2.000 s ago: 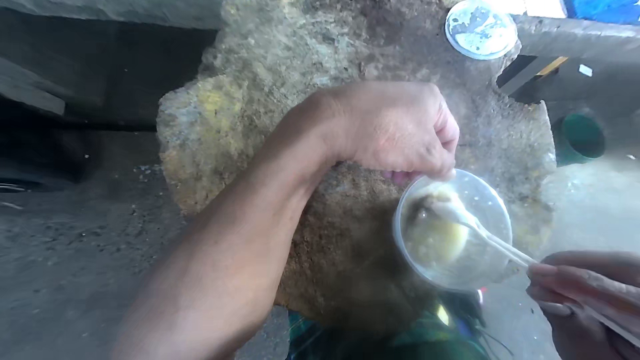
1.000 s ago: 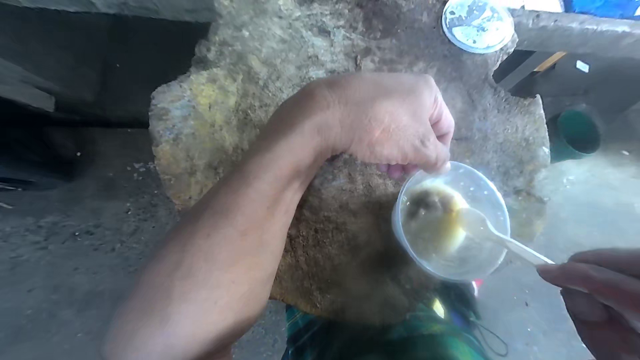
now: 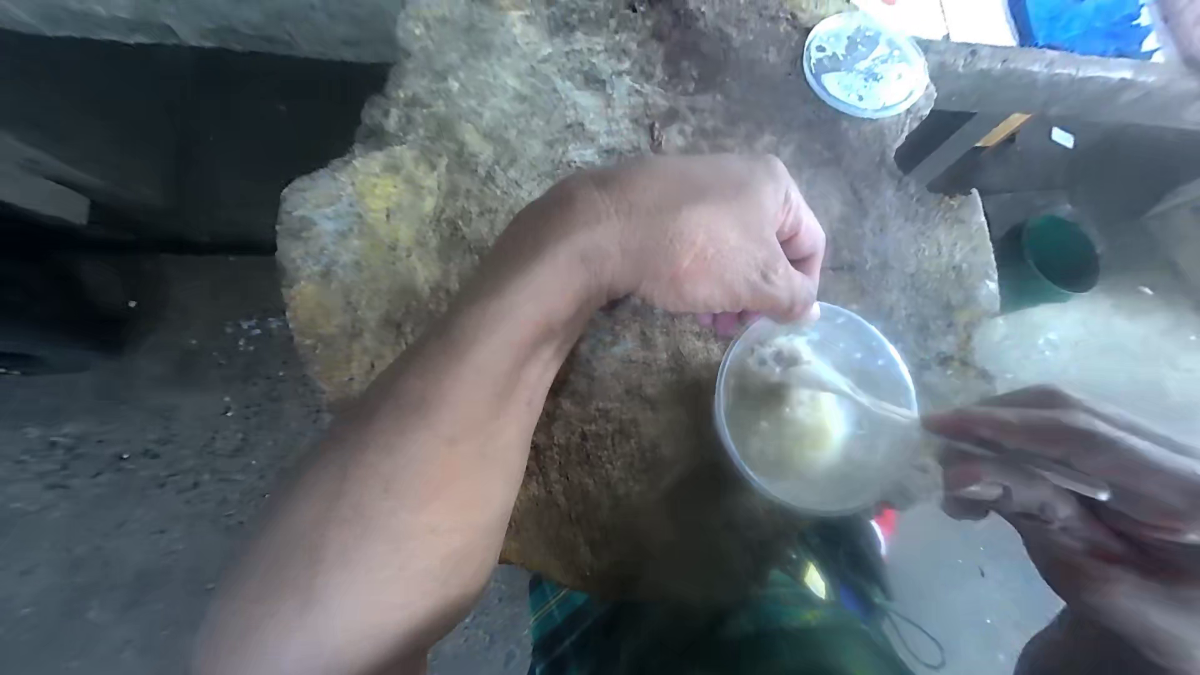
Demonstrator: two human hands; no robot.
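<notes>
My left hand (image 3: 722,244) pinches the far rim of a round clear plastic container (image 3: 750,459), which is over the near right part of a rough stone-like slab. Pale yellowish food (image 3: 811,427) lies in the container. My right hand (image 3: 1050,478), at the right, grips the handle of a white plastic spoon (image 3: 862,398). The spoon's bowl end reaches inside the container, blurred, near the far left wall. A round translucent lid (image 3: 864,66) with whitish spots lies flat at the slab's far right edge.
The irregular slab (image 3: 403,216) fills the middle. Beyond it at the right runs a grey ledge (image 3: 1041,80) with a blue item (image 3: 1087,26) on it. A green bucket (image 3: 1059,255) stands lower, right of the slab. Green plaid cloth (image 3: 581,623) shows at the bottom.
My right hand has moved in over the container's right side, and the spoon reaches further to its far left. My left hand stays at the rim.
</notes>
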